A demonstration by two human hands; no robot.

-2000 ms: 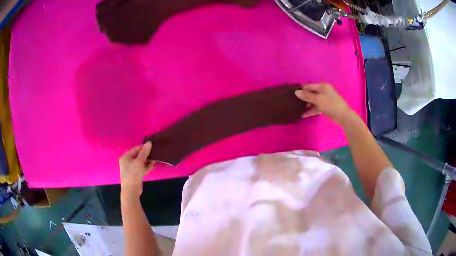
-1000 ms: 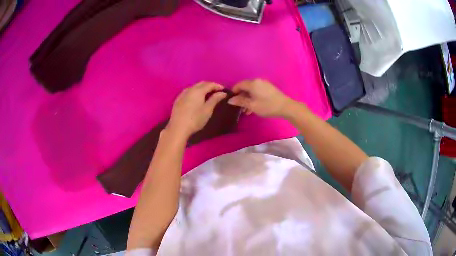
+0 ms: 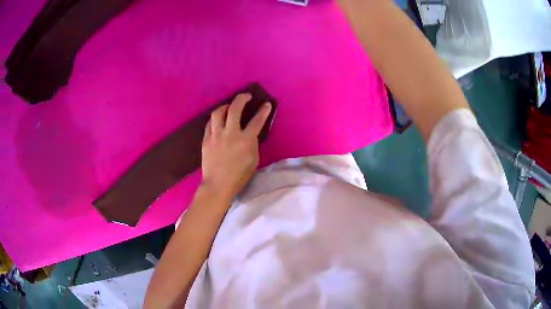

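A dark brown curved collar piece (image 3: 157, 160) lies flat on the pink padded ironing table (image 3: 314, 90), near its front edge. A thin white edge shows at its lower left end. My left hand (image 3: 232, 142) presses on its right end with the fingers spread; the hand does not grip it. My right arm reaches up past the top edge of the picture, and the right hand is out of view. Only the small metal tip of the steam iron (image 3: 295, 2) shows at the top edge.
More brown pieces (image 3: 45, 66) lie piled at the table's upper left. A darker pink patch is left of the collar piece. A metal pipe frame (image 3: 522, 163) stands over the green floor at the right. White material (image 3: 462, 42) hangs at the upper right.
My right hand has let go of the collar piece's right end and moved up out of view. My left hand now lies flat on that end. The view has shifted, leaving the iron mostly outside.
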